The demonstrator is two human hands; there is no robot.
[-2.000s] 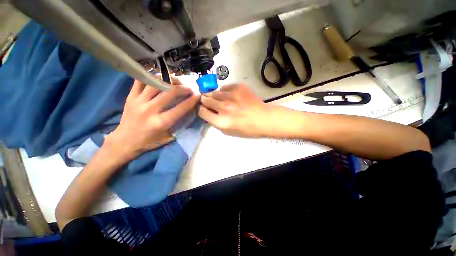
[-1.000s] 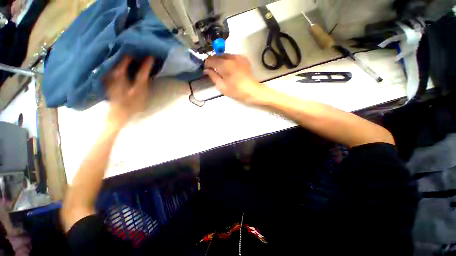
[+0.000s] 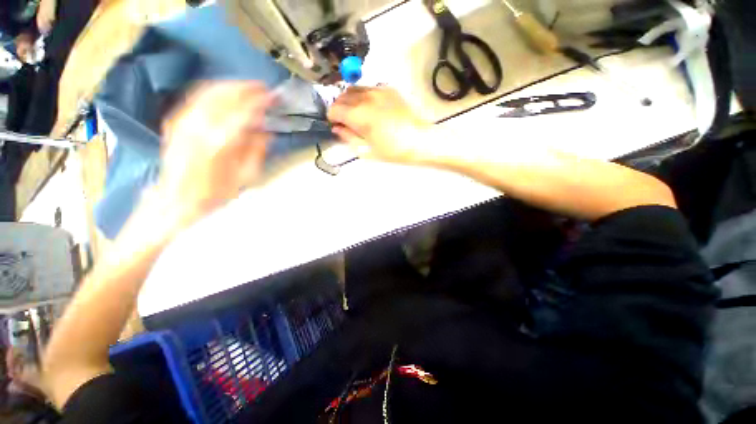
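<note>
The blue garment (image 3: pixel 137 108) lies bunched at the left of the white machine table, with a paler grey-blue part (image 3: pixel 297 106) running towards the needle area. The presser foot area (image 3: pixel 336 50) is dark metal beside a bright blue knob-like piece (image 3: pixel 351 69). My right hand (image 3: pixel 373 120) holds the garment's edge just in front of the blue piece, fingers bent down on it. My left hand (image 3: pixel 217 145) is strongly blurred and lies over the garment; its fingers' hold cannot be made out.
Black scissors (image 3: pixel 467 65), dark thread snips (image 3: pixel 549 103) and a wooden-handled tool (image 3: pixel 537 33) lie right of the needle. A blue basket (image 3: pixel 186 373) with red and white contents stands below the table's front edge. A grey machine part (image 3: pixel 37 265) is at far left.
The garment has shifted from in front of the needle towards the back left. My left hand has moved up off its earlier place beside the needle. My right hand stays near the needle.
</note>
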